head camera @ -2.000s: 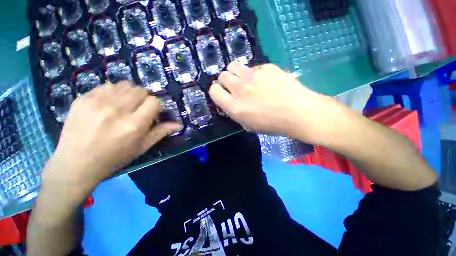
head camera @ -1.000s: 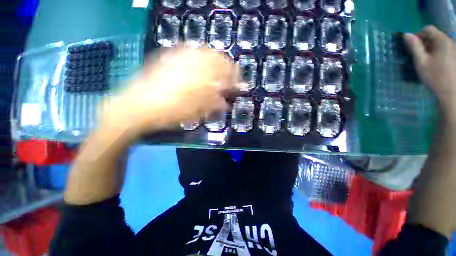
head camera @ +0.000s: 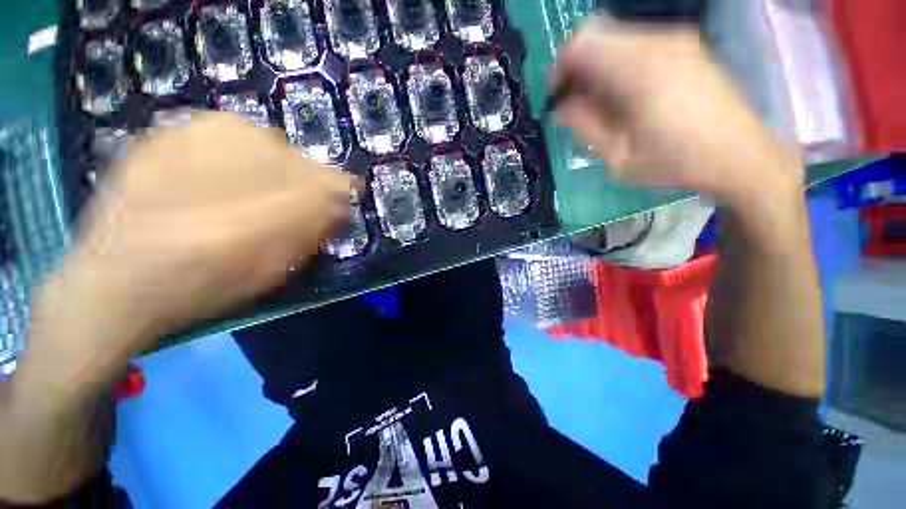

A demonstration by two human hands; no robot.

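A black tray (head camera: 437,249) lies on the green mat, with rows of shiny oval units (head camera: 400,199) in its pockets. My left hand (head camera: 214,204) is blurred over the tray's front left part and covers several units. Its fingertips are close to a unit in the front row; whether they hold anything cannot be told. My right hand (head camera: 636,104) is raised just right of the tray, with a small black part (head camera: 558,96) between its fingertips.
A clear blister tray (head camera: 28,229) lies left of the black tray; another is partly behind my right hand. Cloudy plastic trays (head camera: 810,84) stand at the right edge. A white label (head camera: 43,40) is on the mat. Red crates (head camera: 656,313) are below the bench edge.
My right hand has come back from the right blister tray towards the black tray, now with a black part. My left hand stays over the tray. The view has turned and shifted.
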